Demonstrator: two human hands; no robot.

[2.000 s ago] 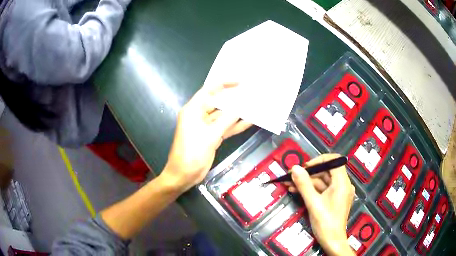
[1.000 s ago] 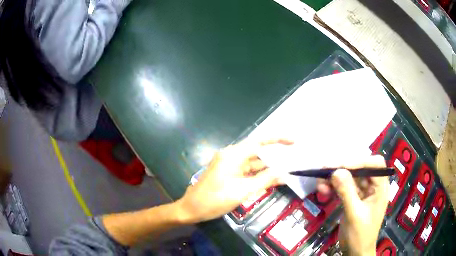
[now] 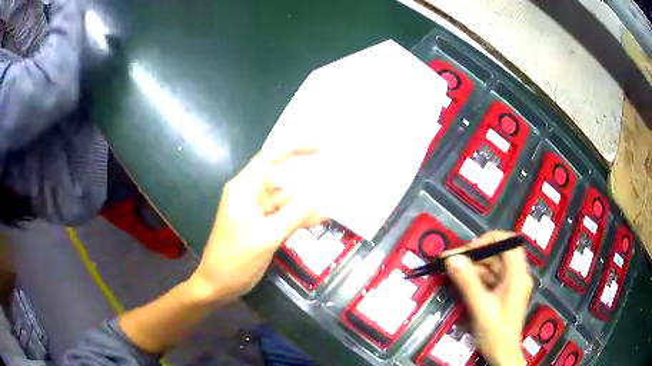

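Note:
My left hand [image 3: 247,221] holds a blank white sheet [image 3: 357,129] by its lower left edge, above the tray and partly covering the far-left red units. My right hand [image 3: 493,286] holds a slim black tool [image 3: 472,255]. The tool's tip is at the middle of a red phone unit [image 3: 400,286], beside its white patches. The clear blister tray [image 3: 422,193] holds several red units in two rows, each with a black ring at one end. My right hand hides part of the nearer row. Whether the tip touches the unit cannot be told.
The tray lies on a dark green bench [image 3: 236,64]. A pale board [image 3: 550,64] and a tan wooden board [image 3: 633,171] lie on the far right side. A person's grey sleeve [image 3: 43,93] is at the upper left. A yellow floor line [image 3: 93,271] shows below.
The white sheet has moved back left, uncovering units it hid a second ago. The tool tip has moved from near the sheet's edge down to a unit. The tray shows further left in view.

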